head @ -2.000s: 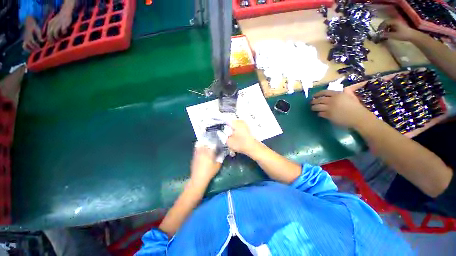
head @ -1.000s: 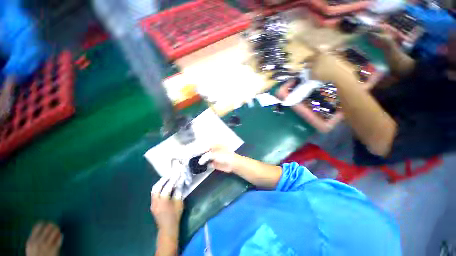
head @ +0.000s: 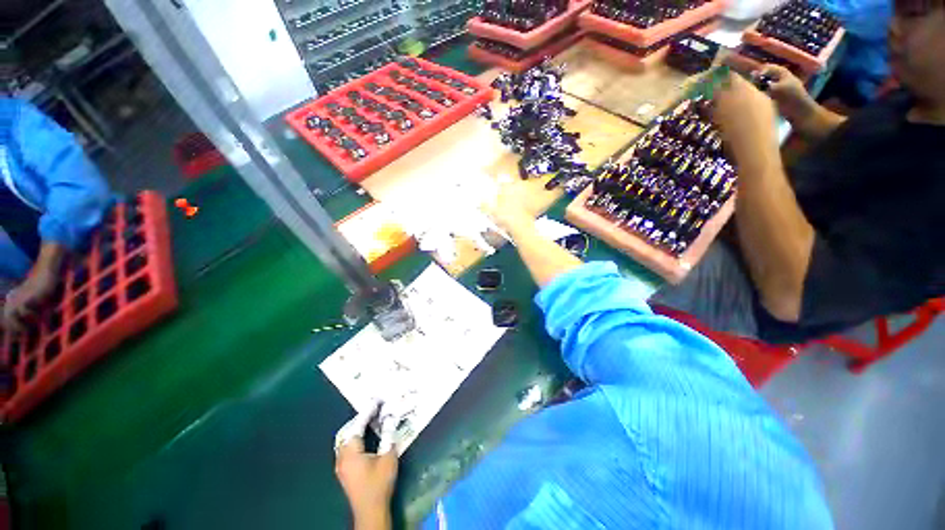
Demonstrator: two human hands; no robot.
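Observation:
My left hand [head: 368, 468], with white coverings on its fingertips, rests at the paper sheet's [head: 440, 331] near corner. Something dark shows between its fingers; I cannot tell whether it is held. My right hand [head: 510, 215] reaches to the bright heap of white wipes [head: 446, 207]; its fingertips are lost in the glare. One dark watch head [head: 505, 314] lies at the paper's right edge, another [head: 490, 278] just behind it. A similar dark piece [head: 573, 244] lies beside the pink tray.
A metal stand [head: 301, 202] slants down to a foot over the paper. Behind are an orange-red box [head: 375, 235], a red parts tray [head: 389, 116] and a pile of dark parts [head: 539, 124]. A pink tray [head: 663, 186] and a person [head: 829, 207] are at right. Another tray [head: 98, 295] is at left.
The view has swung. My right hand has let go of its dark watch head and moved to the white wipes. A second watch head now lies at the paper's right edge.

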